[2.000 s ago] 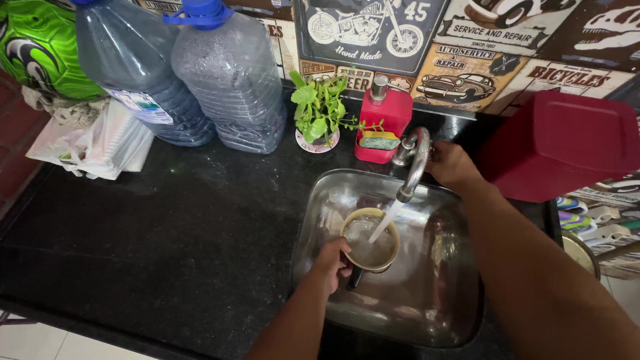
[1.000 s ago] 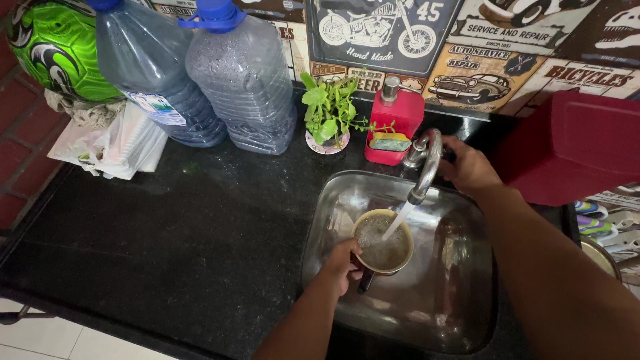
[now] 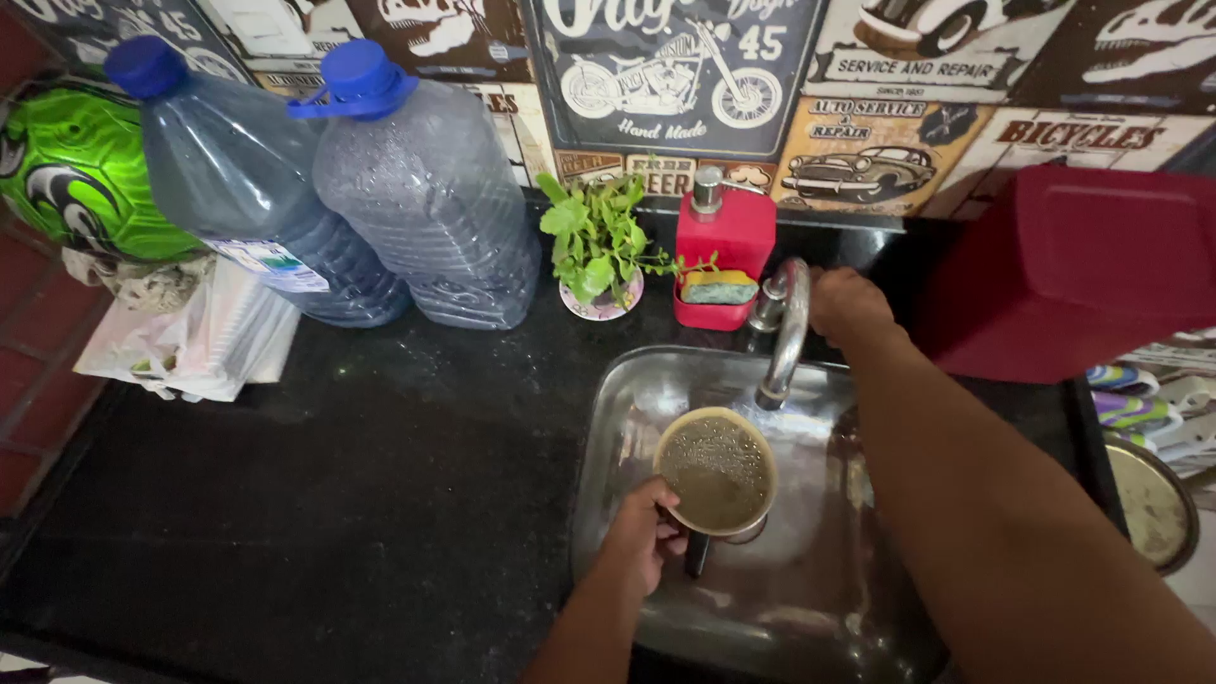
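Observation:
My left hand [image 3: 651,532] grips the side of a round pot [image 3: 717,472] with a pale rim and a dark handle, held over the stainless steel sink [image 3: 608,418]. Cloudy liquid with bubbles fills much of the pot. Behind the curved chrome faucet [image 3: 794,332], my right hand [image 3: 850,306] is closed at the tap's right side; the knob under its fingers is hidden. No water runs from the spout now.
Behind the sink stand a red soap dispenser [image 3: 727,233] with a sponge [image 3: 719,288] and a potted plant [image 3: 598,247]. Large plastic water jugs [image 3: 432,199] are at left on the black counter [image 3: 332,475]. A dark red container [image 3: 1073,275] stands at right.
The stream from the faucet has stopped. The liquid in the pot stands higher than two seconds ago. Both hands have kept their places at the pot and tap.

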